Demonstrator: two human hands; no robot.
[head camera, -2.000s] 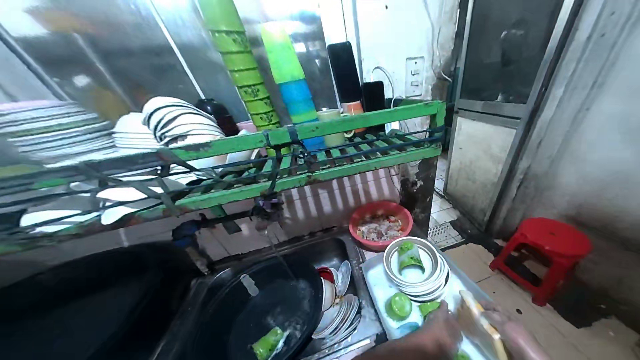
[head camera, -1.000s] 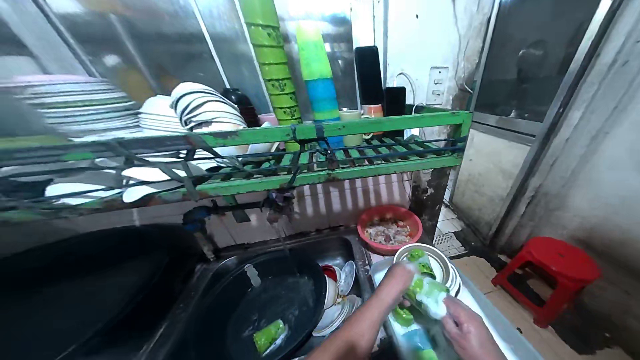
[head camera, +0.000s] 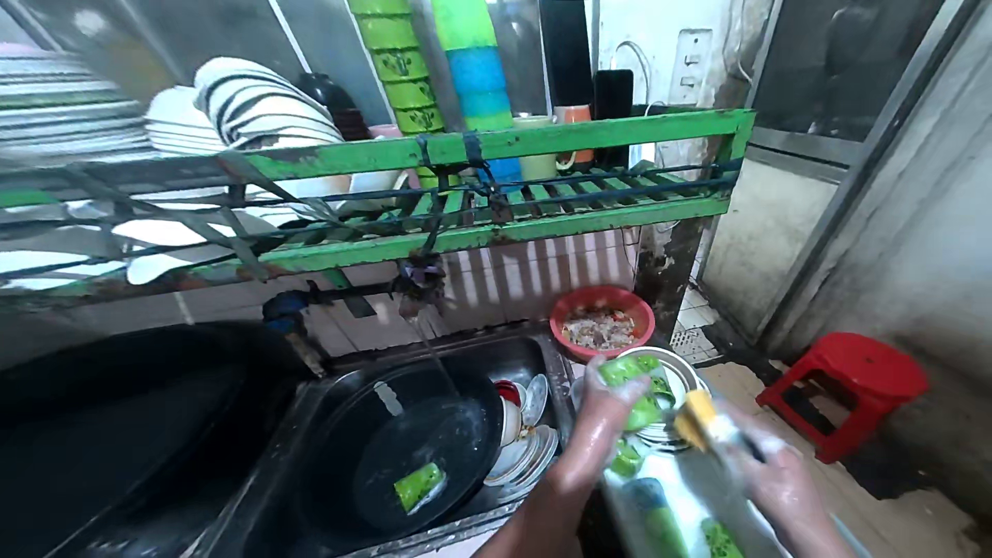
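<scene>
My left hand (head camera: 612, 395), wet and soapy, holds a green patterned cup (head camera: 629, 372) over a stack of white bowls (head camera: 678, 376). My right hand (head camera: 763, 465) grips a yellow sponge or brush head (head camera: 697, 418) with a pale handle, blurred, just right of the cup. Below them is a light tray (head camera: 682, 480) with more green cups (head camera: 721, 536) and a blue-green one (head camera: 651, 504). Another green cup (head camera: 419, 487) lies in a black basin of water (head camera: 372, 457) in the sink, where water runs from a tap (head camera: 422, 287).
Plates (head camera: 523, 465) stand stacked in the sink beside the basin. A red bowl of food scraps (head camera: 602, 322) sits behind the tray. Above runs a green rack (head camera: 496, 225) with plates, bowls and cup stacks. A red plastic stool (head camera: 852, 387) is at the right; a large black tub (head camera: 139, 434) at the left.
My left hand has lifted the green cup away from the tray. The right hand, earlier close to the left at a soapy cup, is now farther right with the yellow scrubber showing.
</scene>
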